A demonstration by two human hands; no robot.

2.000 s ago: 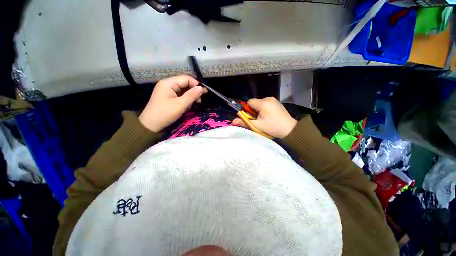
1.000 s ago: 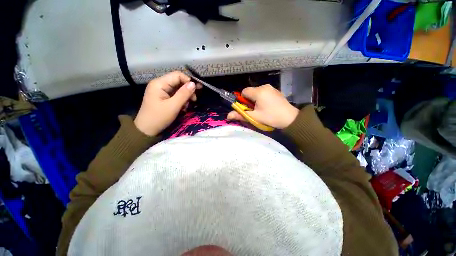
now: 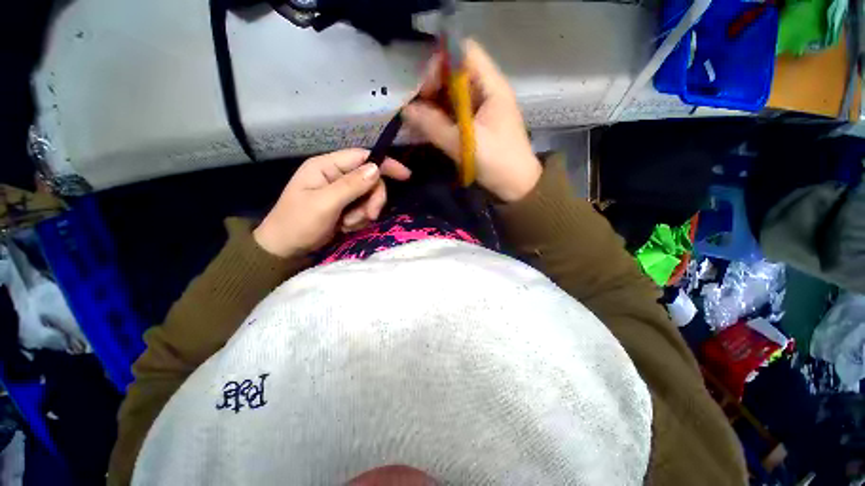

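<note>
My left hand (image 3: 332, 199) is near the table's front edge and pinches a short stretch of black strip (image 3: 385, 139) between thumb and fingers. The strip slants up towards my right hand (image 3: 486, 119), whose thumb and finger are close to its upper end; whether they grip it is too blurred to tell. My right hand holds the scissors (image 3: 462, 112), with yellow-orange and red handles. They are blurred, and the blades point up over the table (image 3: 303, 76). Another black strip (image 3: 226, 81) lies across the table at the left, over its front edge.
A dark pile (image 3: 375, 17) lies at the table's top, beside a shiny metallic part (image 3: 302, 8). A blue bin (image 3: 726, 62) and green cloth (image 3: 806, 27) are at the top right. A pale strip (image 3: 654, 62) crosses the table diagonally. Scraps and plastic bags (image 3: 749, 289) lie lower right.
My right hand has moved up over the table with the scissors, whose blades have swung from pointing left to pointing up. The black strip now shows between my hands.
</note>
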